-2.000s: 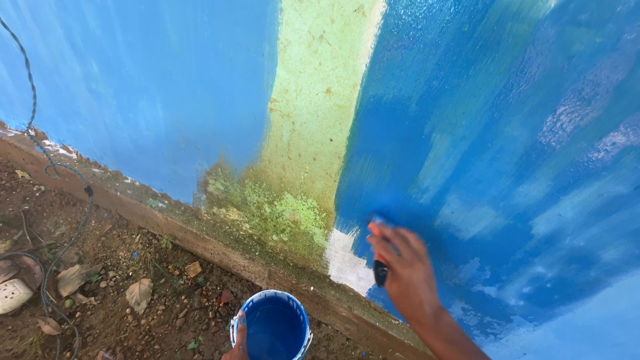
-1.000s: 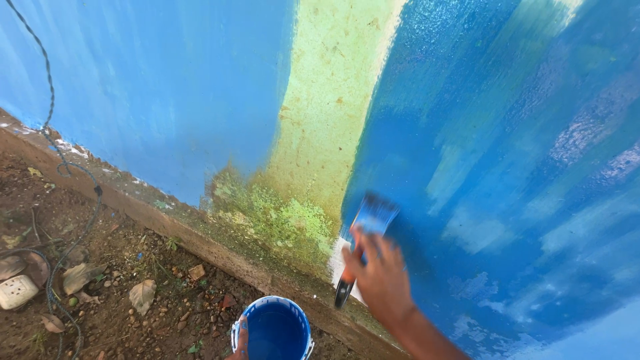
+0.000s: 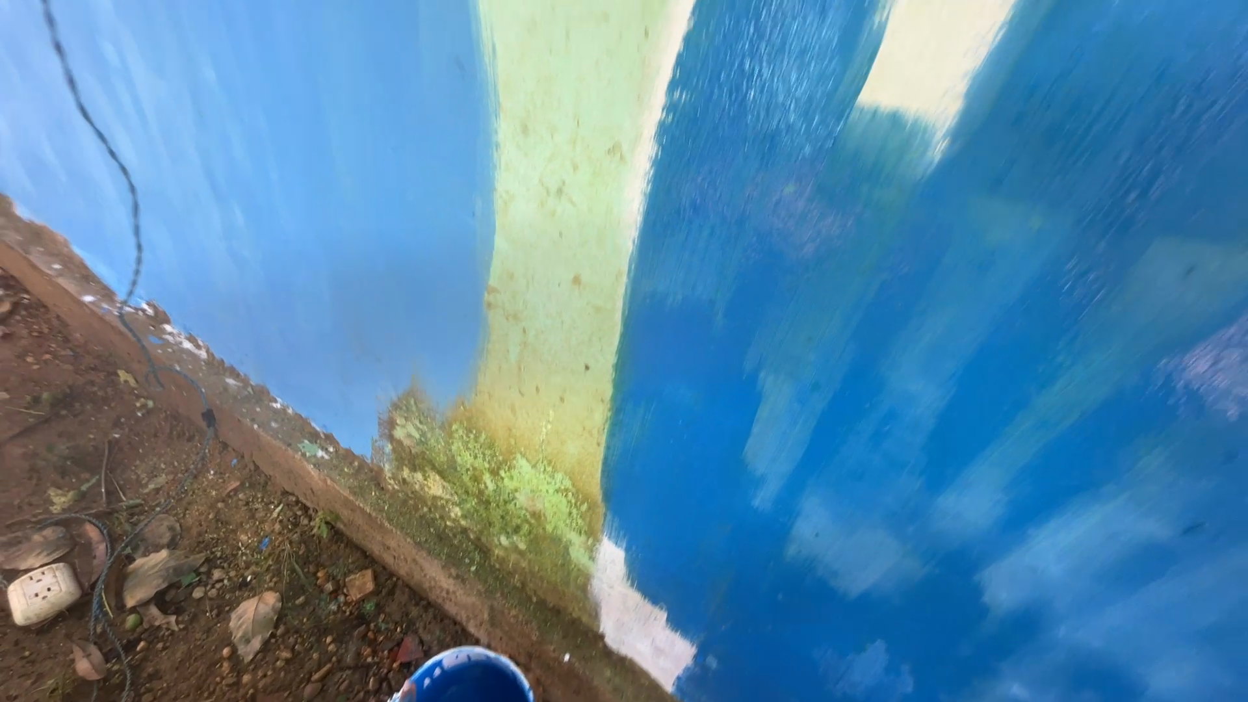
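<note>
At the bottom edge, the tip of my left hand [image 3: 404,692] shows at the left rim of a small bucket of blue paint [image 3: 473,680], gripping it; the rest of that hand and most of the bucket are cut off. Neither my right hand nor the paintbrush is in view. On the wall, wet dark blue paint [image 3: 702,468] covers the right side, beside a bare yellow-green strip [image 3: 556,214]. Light blue paint [image 3: 312,195] lies left of the strip. A white patch [image 3: 634,614] shows at the wall's foot, and a cream patch [image 3: 931,58] at the top.
A brown ledge [image 3: 361,556] runs diagonally along the wall's foot, with green moss [image 3: 517,497] above it. A twisted cable [image 3: 122,180] hangs at the left and trails over soil. A white power socket [image 3: 44,594] lies among dry leaves [image 3: 255,622].
My right hand and the brush, at the wall near the white patch a second ago, have left the view. The view has shifted, so the bucket sits lower and more of the upper wall shows.
</note>
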